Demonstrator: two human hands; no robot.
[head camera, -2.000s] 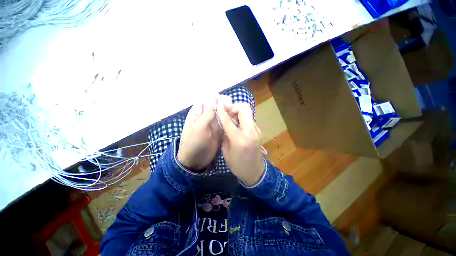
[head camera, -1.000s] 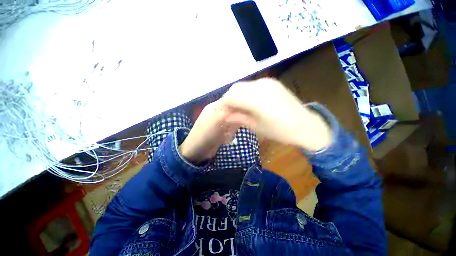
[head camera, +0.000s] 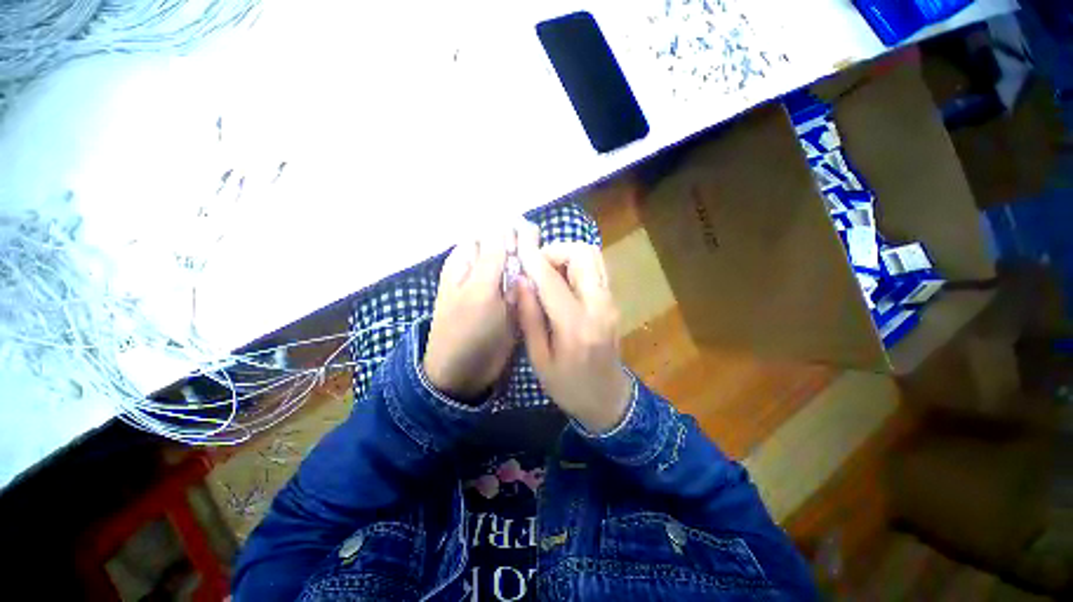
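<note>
My left hand (head camera: 468, 323) and my right hand (head camera: 577, 329) meet over my lap, just off the table's front edge. The fingertips of both hands pinch a small whitish piece of white cable (head camera: 513, 273); its details are too small and bright to tell. A white strand runs from the left across my lap toward my left hand. The tangled cable pile (head camera: 59, 306) lies on the table at left, with loops hanging over the front edge.
A white table (head camera: 353, 129) holds a smartphone (head camera: 593, 82), scattered small pieces (head camera: 712, 47), thicker cable bundles (head camera: 106, 35) and blue packs (head camera: 912, 14). An open cardboard carton (head camera: 753, 247) with small blue-white boxes (head camera: 861, 241) stands right. A red stool (head camera: 177, 517) is below left.
My right hand, raised and blurred over my left hand a second ago, has come down and back, its fingertips again meeting those of my left hand.
</note>
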